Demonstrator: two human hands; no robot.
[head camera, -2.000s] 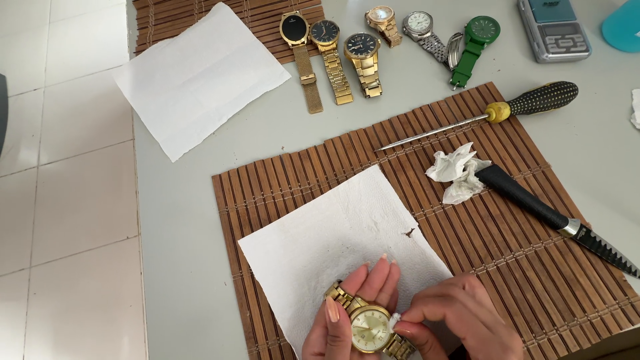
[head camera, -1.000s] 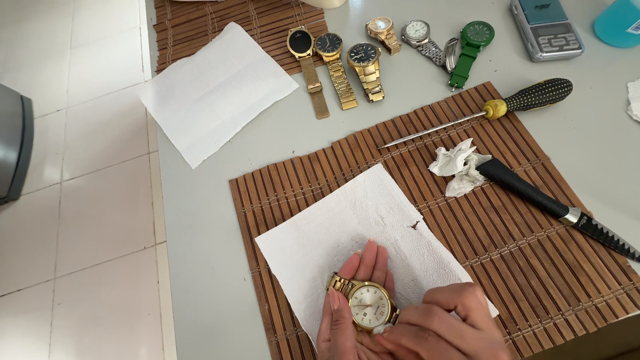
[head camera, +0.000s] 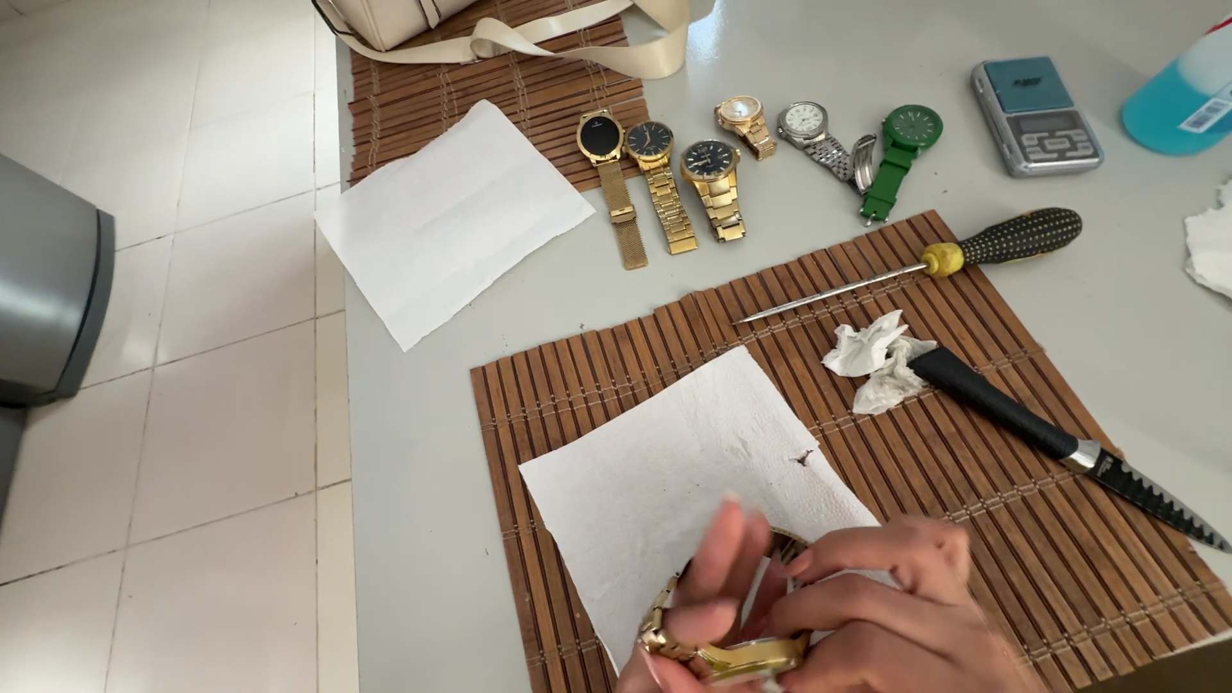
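A gold-coloured metal wristwatch (head camera: 746, 660) is held low in the view, above a white paper towel (head camera: 664, 472). Its case is turned toward the bottom edge and its band arches upward. My left hand (head camera: 707, 597) grips it from the left, fingers through and around the band, slightly blurred. My right hand (head camera: 885, 616) closes on the right side of the case and band. A bit of white material shows under the case near my right fingertips. Most of the dial is hidden.
Beyond the slatted bamboo mat (head camera: 597, 385) lie several watches, including a green one (head camera: 900, 154), and a pocket scale (head camera: 1039, 120). A screwdriver (head camera: 1011, 241), crumpled tissue (head camera: 881, 361) and serrated knife (head camera: 1020, 414) lie right. A blue-liquid bottle (head camera: 1179, 106), paper sheet (head camera: 452, 221) and bag (head camera: 385, 19) stand farther off.
The watch has been tipped: its dial faced up toward the camera before, and now its case is seen edge-on with the band raised. My left fingers have moved into the band.
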